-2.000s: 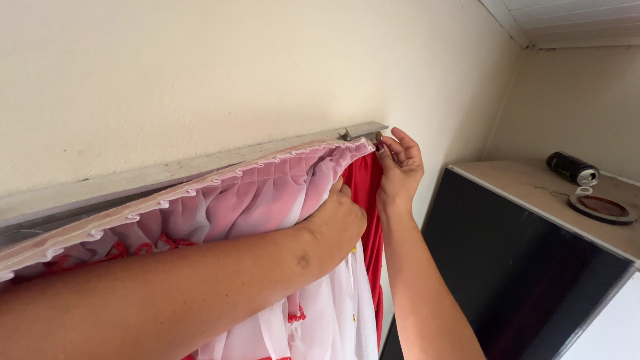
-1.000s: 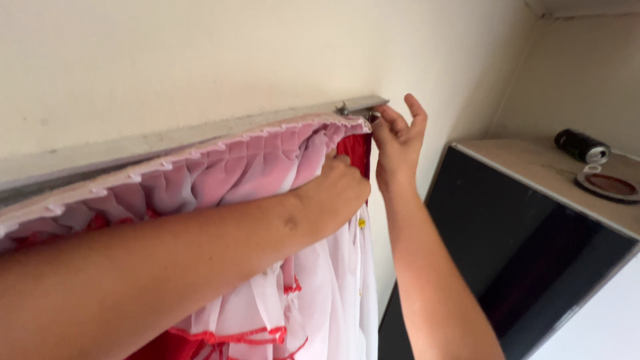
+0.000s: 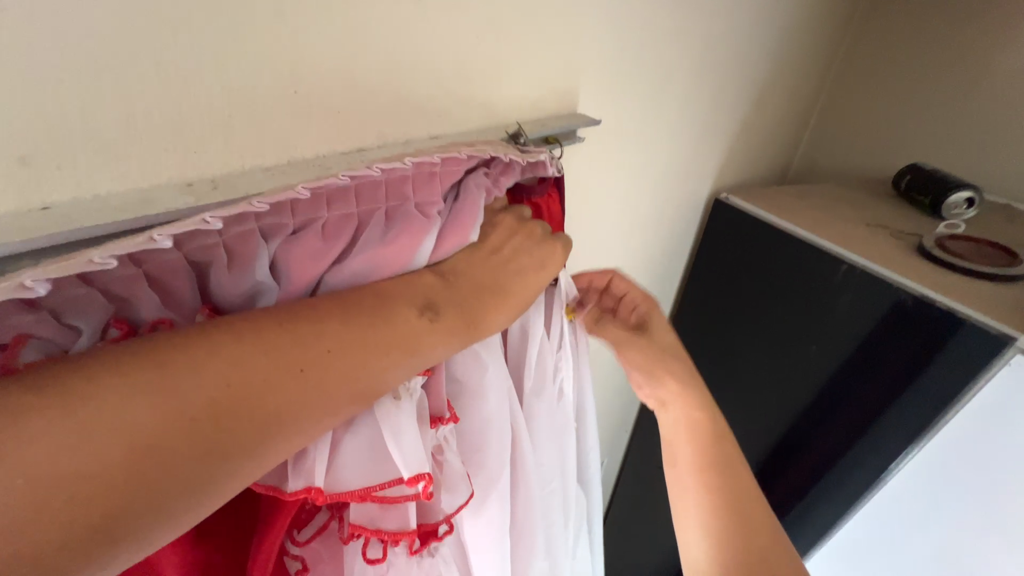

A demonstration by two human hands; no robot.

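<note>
A pleated sheer white curtain (image 3: pixel 360 220) with red-edged ruffles hangs over a red fabric (image 3: pixel 544 204) from a metal curtain rail (image 3: pixel 572 126) on the wall. A small hook (image 3: pixel 554 146) sits at the curtain's top corner under the rail's end. My left hand (image 3: pixel 524 260) is closed around gathered curtain cloth just below that corner; its fingertips are hidden. Lower and to the right, my right hand (image 3: pixel 620 320) pinches the sheer curtain's edge beside a small yellow piece (image 3: pixel 570 312).
At the right stands a tall cabinet with a dark glossy panel (image 3: pixel 800 344). On its top lie a black drink can (image 3: pixel 936 190) on its side and a round reddish-brown object with a dark rim (image 3: pixel 976 252). The beige wall (image 3: pixel 320 72) rises behind the rail.
My right hand has moved down from the hook at the rail's end to the curtain's side edge. My left hand stays on the cloth below the corner.
</note>
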